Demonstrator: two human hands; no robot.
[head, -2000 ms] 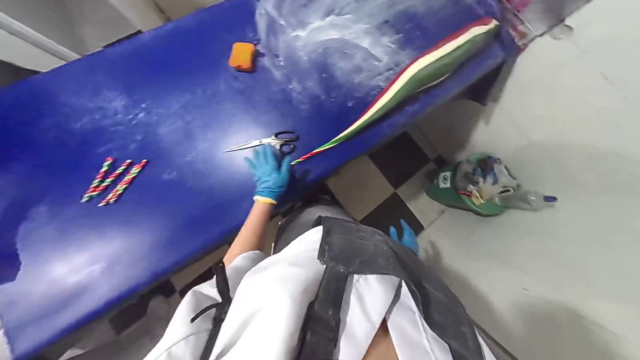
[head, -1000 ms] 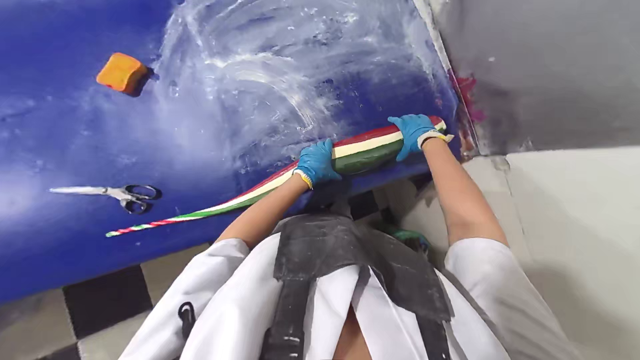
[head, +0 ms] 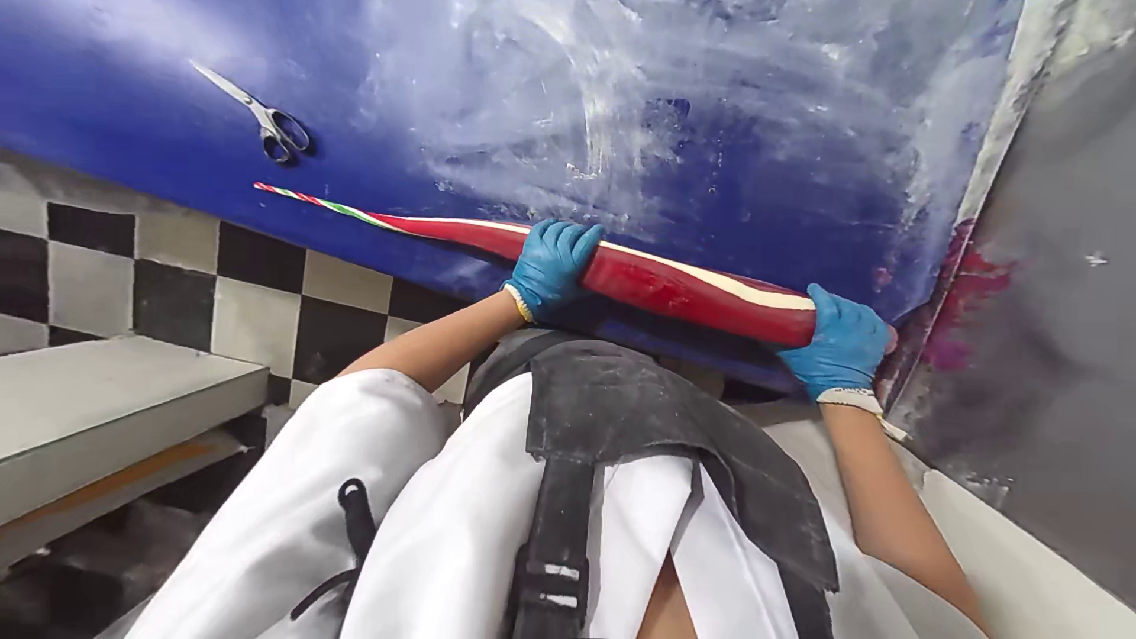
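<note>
A thick candy log (head: 683, 288), red with a cream stripe, lies along the near edge of the blue table and tapers leftward to a thin twisted tip of red, white and green. My left hand (head: 552, 266), in a blue glove, grips it near mid-length, where it starts to narrow. Around its thick right end is my right hand (head: 839, 342), gloved too, with the fingers over the top. Metal scissors (head: 266, 120) with dark handles lie on the table above the thin tip, apart from it.
The blue table (head: 497, 89) bears whitish smears. A grey metal surface (head: 1047, 311) with red stains adjoins its right end. At the lower left a pale bench or shelf (head: 124, 390) stands beside the black and white checkered surface.
Two seconds ago my left hand lay by the scissors; since then both hands have taken hold of the log. The log has turned, so more red faces up. The view has shifted.
</note>
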